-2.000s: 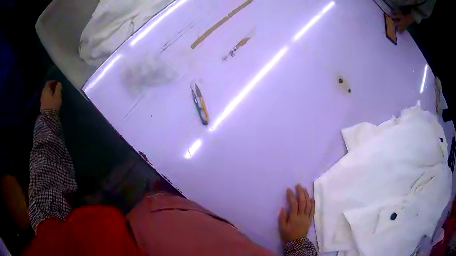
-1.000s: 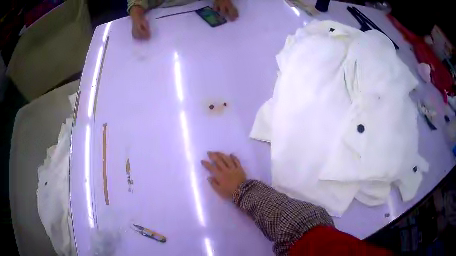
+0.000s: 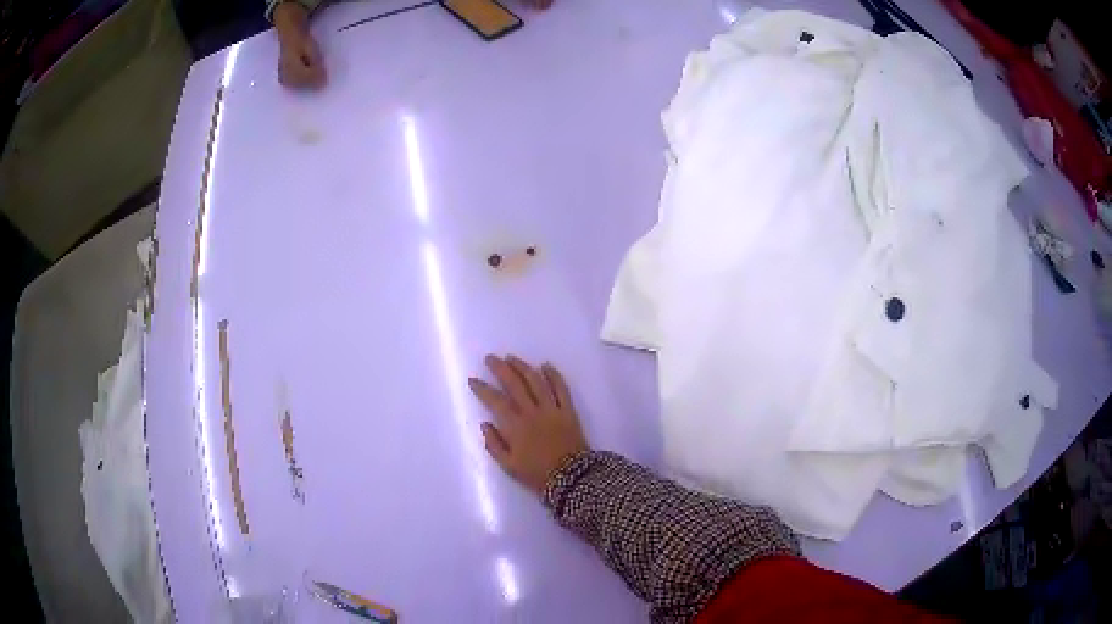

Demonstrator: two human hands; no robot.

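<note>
My right hand (image 3: pixel 531 421) lies palm down on the glossy pale-lilac table (image 3: pixel 366 317), fingers apart, holding nothing. Its checked sleeve comes in from the lower right. A white garment (image 3: pixel 768 256) lies spread to the right of my hand, not touched by it. A large dark button (image 3: pixel 895 310) shows on the garment front, with smaller dark dots near its top and lower right corner. Small thread snips (image 3: pixel 351 602) lie at the bottom left, partly hazy. Two tiny dark snaps (image 3: pixel 512 257) lie beyond my fingertips. My left hand is out of the picture.
Another person's hand (image 3: pixel 300 61) rests at the far edge, near a phone (image 3: pixel 483 15). A brown strip (image 3: pixel 233 427) lies at the left. A grey-white bin (image 3: pixel 55 366) with white garments (image 3: pixel 120 457) stands beyond the left edge. Red cloth (image 3: pixel 1024 92) lies at the upper right.
The view has swung right from two seconds ago, and my left hand has left the picture. My right hand now rests further left of the garment. The other person's phone has tilted.
</note>
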